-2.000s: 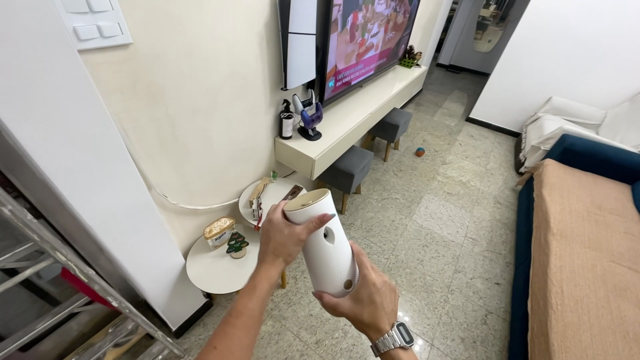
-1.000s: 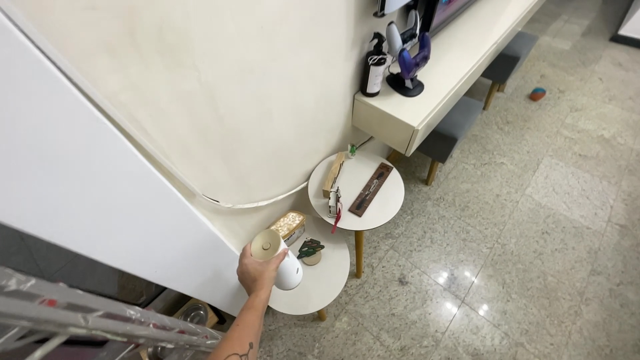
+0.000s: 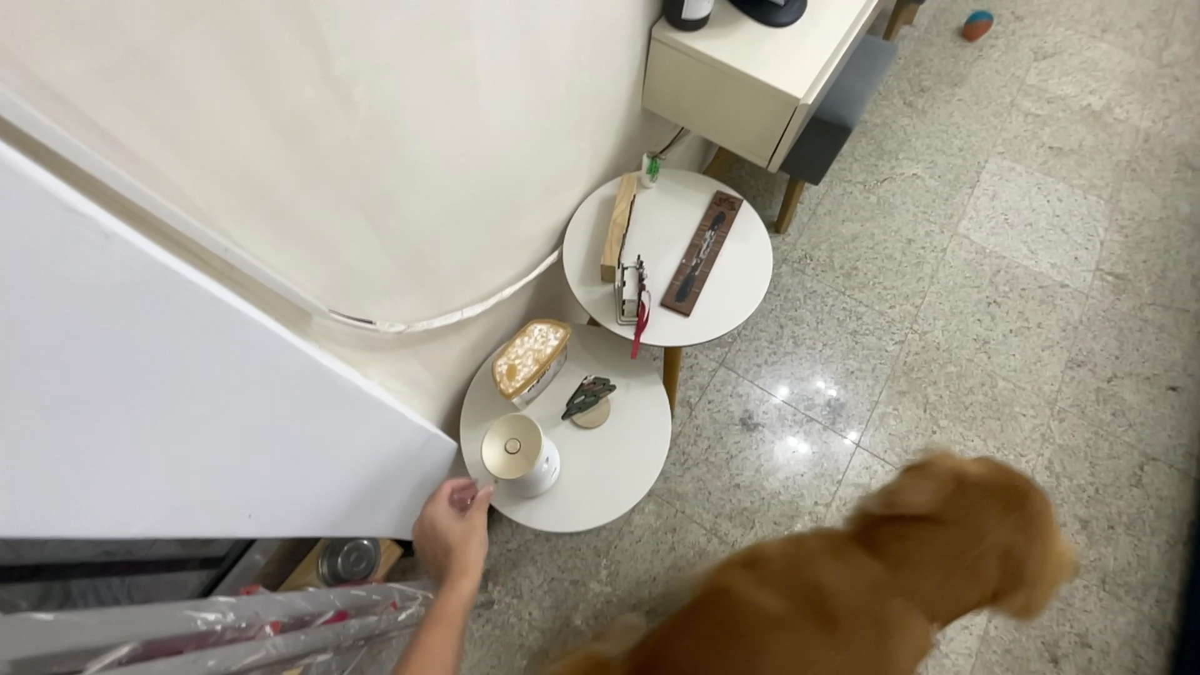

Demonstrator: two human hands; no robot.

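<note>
The white tapered cylindrical device [image 3: 532,464] stands on the lower round white side table [image 3: 623,478], near its left edge; its cream recessed top faces up. My left hand [image 3: 452,530] is just left of and below the device, with loosely curled fingers, the thumb slightly apart, and nothing seen held. Behind the device lies a tub with a gold-and-white patterned lid [image 3: 531,358]. A small green tree-shaped ornament [image 3: 589,397] with a round wooden base is to its right. My right hand is out of view.
A brown dog [image 3: 844,581] is at the lower right. The farther round table [image 3: 745,272] bears a decorated wooden plaque [image 3: 701,253], a wooden block [image 3: 619,230] and a red ribbon [image 3: 641,323]. A plastic-wrapped metal frame [image 3: 216,628] is at lower left, a grey stool [image 3: 839,112] at upper right.
The white device was in both hands, then in my left hand over the table; now it stands there, let go. A brown dog has come into view. The view has turned downward.
</note>
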